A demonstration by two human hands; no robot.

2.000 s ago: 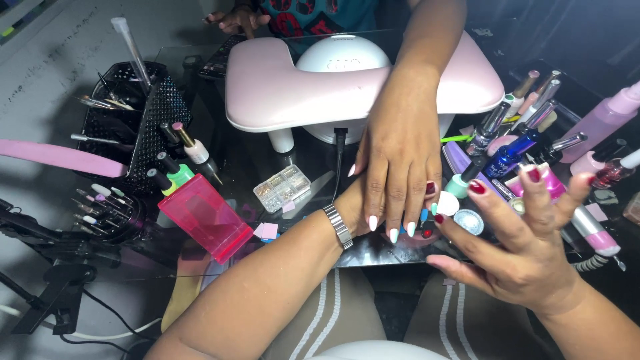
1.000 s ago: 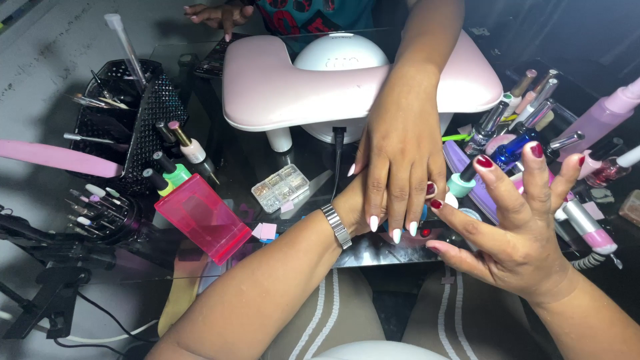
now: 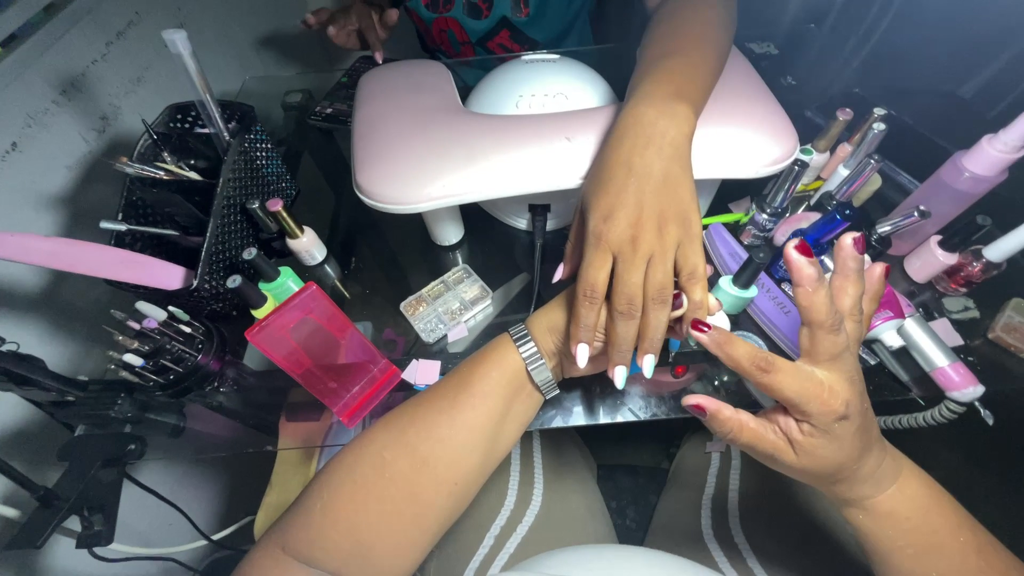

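Observation:
My left hand (image 3: 564, 336), with a metal watch band (image 3: 534, 360) at its wrist, lies under another person's hand (image 3: 640, 248) and holds it; most of my fingers are hidden beneath it. That hand has white and pale blue nails and comes over a pink arm rest (image 3: 512, 160). Just to the right, my right hand (image 3: 808, 384) is raised with fingers spread and dark red nails, its index fingertip by the person's little finger. No tool shows in it. A mint nail polish bottle (image 3: 734, 292) stands behind that fingertip.
A white nail lamp (image 3: 540, 88) stands behind the rest. On the left are a black brush organizer (image 3: 248, 208), a rotating bit holder (image 3: 168, 352), a pink plastic box (image 3: 320, 352) and a compartment case (image 3: 446, 304). Polish bottles, a purple file (image 3: 756, 292) and a nail drill (image 3: 936, 360) lie right.
My right index fingertip has come left to the person's fingers, from near the small open pots two seconds ago. The person's other hand at the back has shifted. My left hand stays under the person's hand.

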